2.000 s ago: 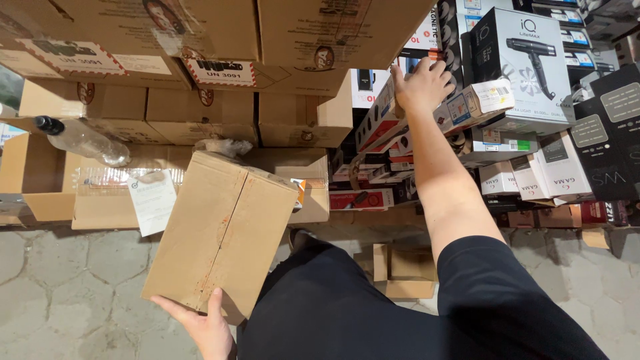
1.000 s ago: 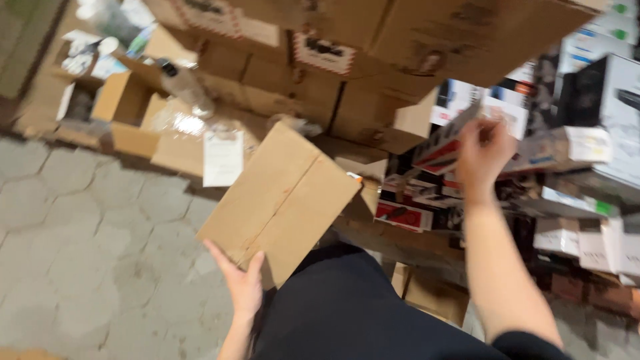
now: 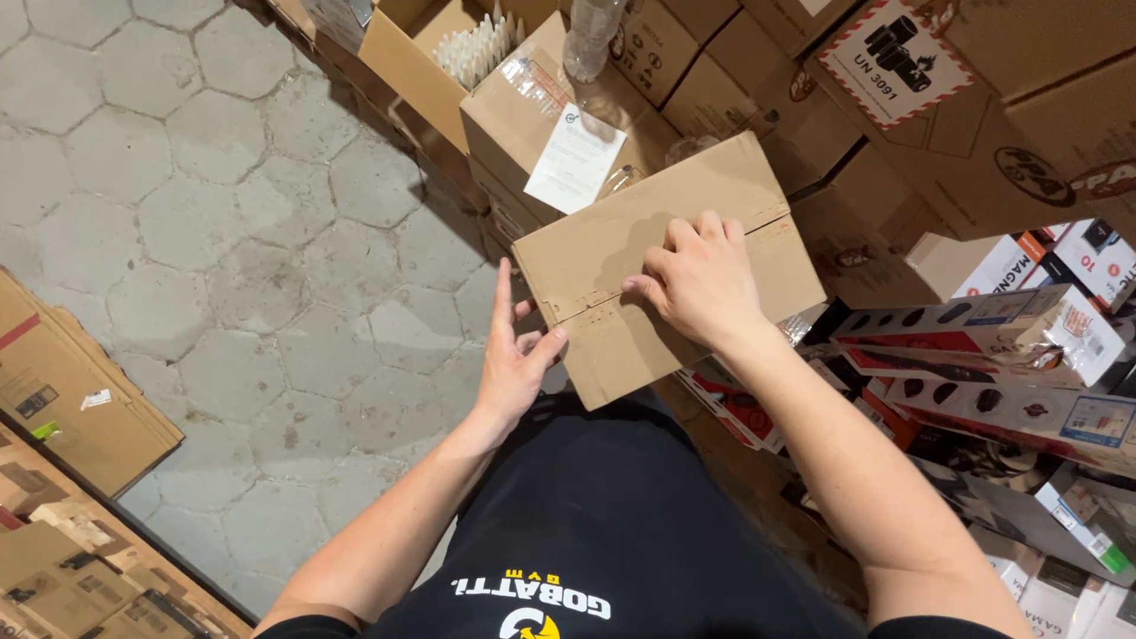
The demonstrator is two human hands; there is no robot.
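A cardboard box (image 3: 603,240) with a seam across its top is tilted in front of my torso. My left hand (image 3: 519,355) is at its left end, thumb and fingers at the lower left corner, supporting it. On the box's top face rests my right hand (image 3: 701,275), fingers curled down near the seam; whether they grip a flap or edge cannot be told. The underside of the box is hidden. Just behind it, a white printed sheet (image 3: 575,158) lies on another cardboard box (image 3: 519,102).
An open carton (image 3: 408,67) holds white pointed items beside a clear plastic bottle (image 3: 590,40). Large stacked cartons (image 3: 932,151) fill the upper right, product boxes (image 3: 967,328) the right. Flattened cardboard (image 3: 80,382) lies left on hexagonal paving (image 3: 266,266).
My right hand has left the product boxes at the right and come onto the top of the cardboard box. My left hand stays at the box. The view has swung to the left.
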